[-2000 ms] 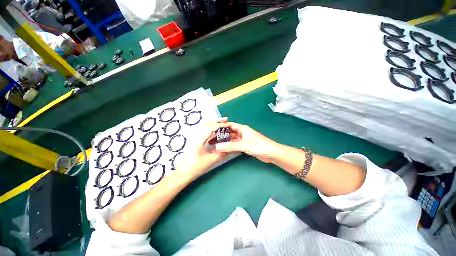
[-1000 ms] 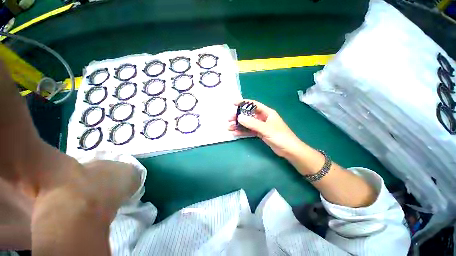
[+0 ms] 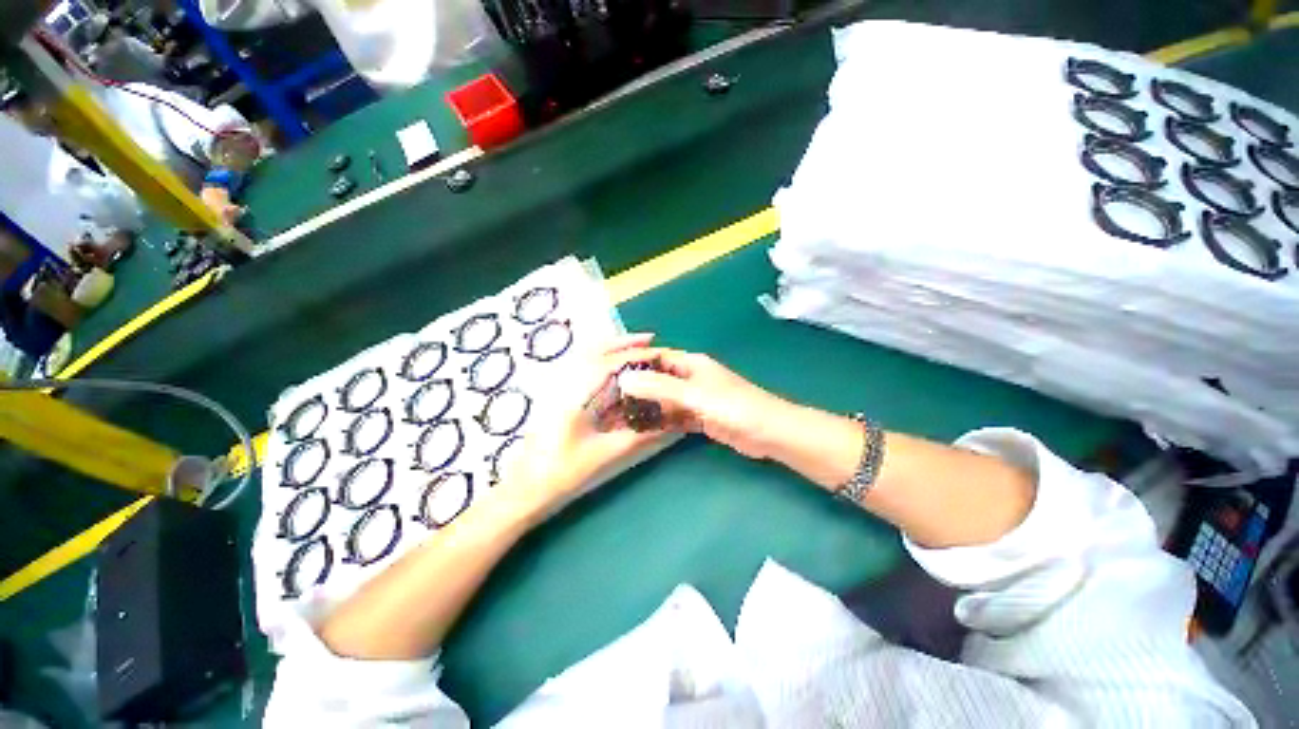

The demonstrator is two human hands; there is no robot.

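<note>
Several thin black ring parts (image 3: 373,534) lie in rows on a white foam sheet (image 3: 570,285) in front of me, to the left. My left hand (image 3: 570,442) reaches over the sheet's right part. My right hand (image 3: 712,403) meets it at the sheet's right edge. Both hands hold a small dark piece (image 3: 640,413) between their fingers. The fingers cover much of it, so its shape is unclear. My left forearm hides some of the sheet.
A thick white sheet stack (image 3: 940,157) with ring parts on top stands at right. A black box (image 3: 168,612) is at left. A red bin (image 3: 486,111) sits across the green belt (image 3: 684,157). A person's arm (image 3: 221,182) is at upper left. A keypad device (image 3: 1228,548) is at right.
A second ago my left hand was raised close at left and only my right hand held the dark piece. Now both hands are together on it. The view has shifted.
</note>
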